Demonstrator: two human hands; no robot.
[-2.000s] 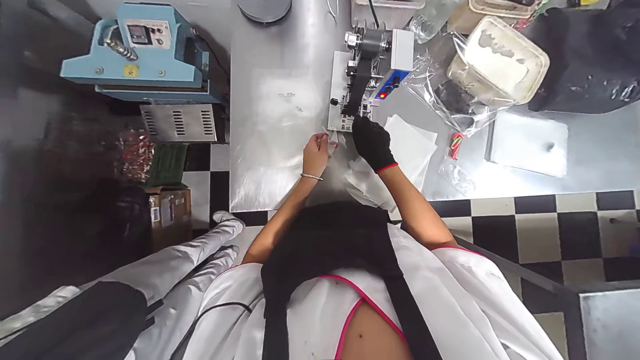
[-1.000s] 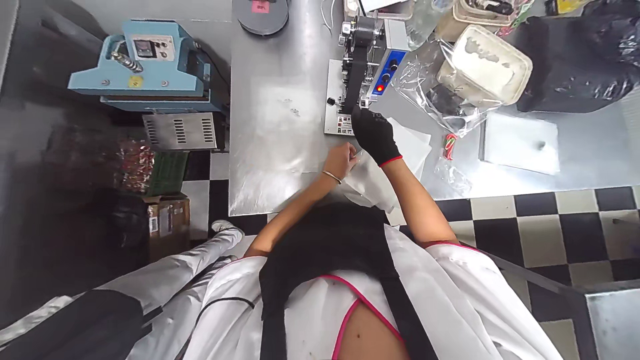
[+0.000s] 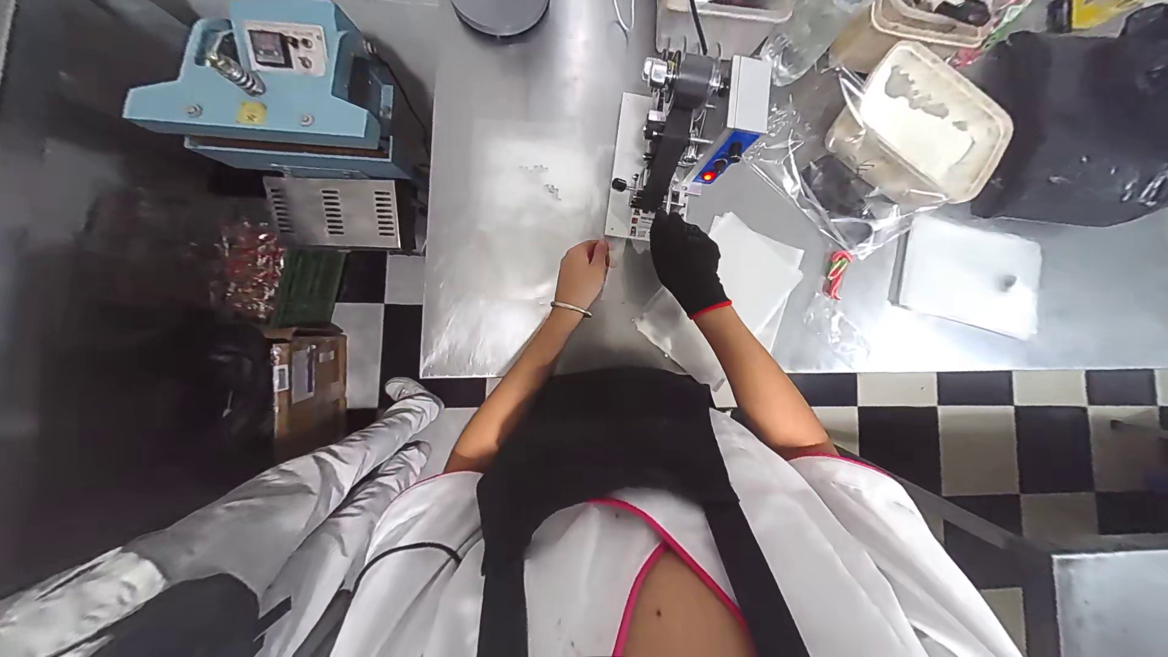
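On the steel table stands a ribbon coding machine [image 3: 689,137] with a black ribbon, a blue control panel and a lit red light. My left hand [image 3: 584,271], bare with a bracelet at the wrist, is at the near edge of the machine's base plate; its fingertips pinch what looks like the edge of a clear plastic bag, hard to make out. My right hand [image 3: 689,265], in a black glove with a red cuff, touches the front of the machine by the print head, its fingertips partly hidden. Clear plastic bags [image 3: 753,269] lie under and beside my right wrist.
A light blue press machine [image 3: 265,87] stands at the left. At the right are a plastic tub [image 3: 931,123], black plastic bags [image 3: 1077,128], a stack of clear sheets [image 3: 972,274] and a small red-green packet [image 3: 837,274]. Another person's legs [image 3: 347,474] are at lower left.
My left hand has moved from near the loose bags, left and up to the base plate's near edge. My right hand stays at the machine.
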